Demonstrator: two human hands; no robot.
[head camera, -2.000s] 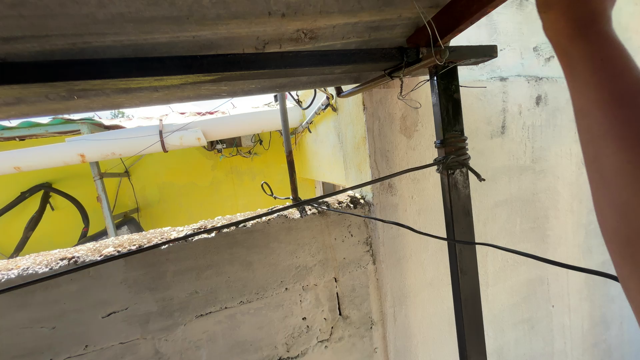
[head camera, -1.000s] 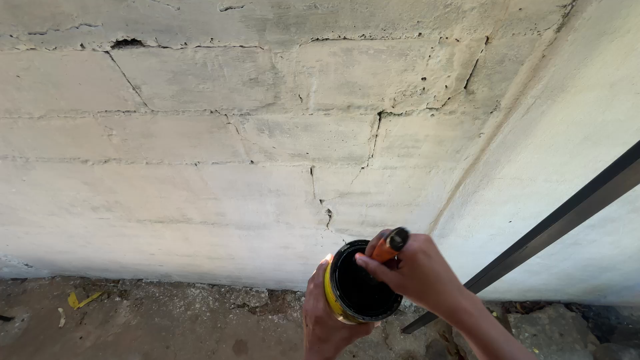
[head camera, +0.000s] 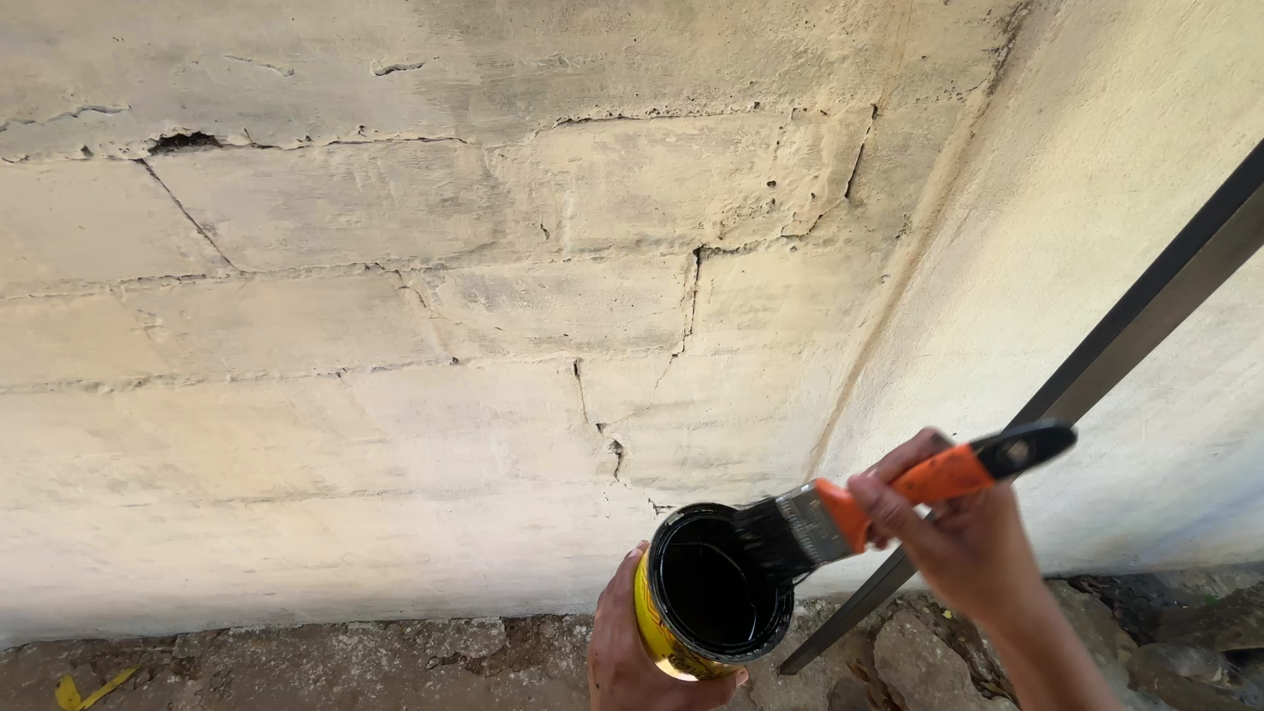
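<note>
At the bottom centre, my left hand (head camera: 622, 647) grips a yellow paint can (head camera: 657, 632) from its left side and underneath. Black paint (head camera: 706, 592) is inside the can, and its rim is coated black. My right hand (head camera: 953, 533) pinches the orange and black handle of a flat paintbrush (head camera: 933, 474). The brush's black-coated bristles rest at the right side of the can's rim, partly over the opening. Behind the right hand, a dark metal post (head camera: 1126, 316) slants across the view down to the ground.
A cracked, plastered block wall (head camera: 415, 326) fills the left and middle. It meets a smoother pale wall (head camera: 1066, 296) at a corner on the right. Rough ground (head camera: 395, 662) runs below, with broken stones (head camera: 928, 662) at the post's foot and a yellow leaf (head camera: 94, 691) at left.
The view swung from the roof beam down to the wall's foot. Since one second ago, my right hand has lifted the brush from inside the can to its right rim, and the bristles now show.
</note>
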